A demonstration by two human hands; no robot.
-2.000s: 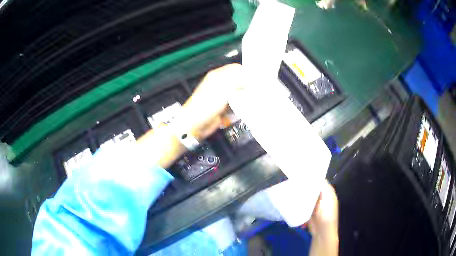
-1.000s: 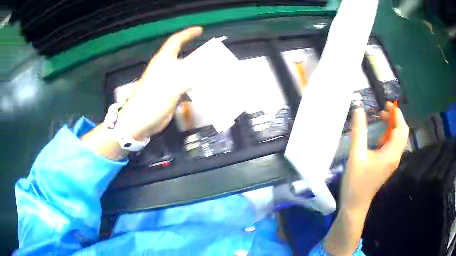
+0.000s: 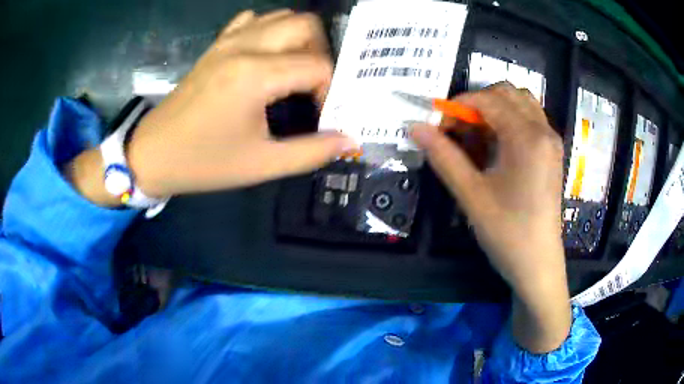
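Note:
A white barcode label [image 3: 397,64] lies over the silver part of an open smartphone [image 3: 367,196] in a black tray [image 3: 352,266]. The phone's camera end points toward me. My left hand [image 3: 232,105] is at the label's left edge, thumb and fingers touching it near its lower left corner. My right hand [image 3: 510,157] holds an orange tool [image 3: 459,111] with a thin grey tip over the label; its thumb is at the label's lower right. Whether the label is fully pressed flat cannot be told.
More open phones sit in slots to the right, one with a white label [image 3: 506,75] and one with an orange strip [image 3: 595,146]. A long white label strip [image 3: 637,244] hangs over the tray at the right. Dark green bench mat [image 3: 82,45] lies at the upper left.
The view has shifted toward the tray's left end. The label is now on a phone between my hands, not raised in my left hand. The long strip now shows at the far right.

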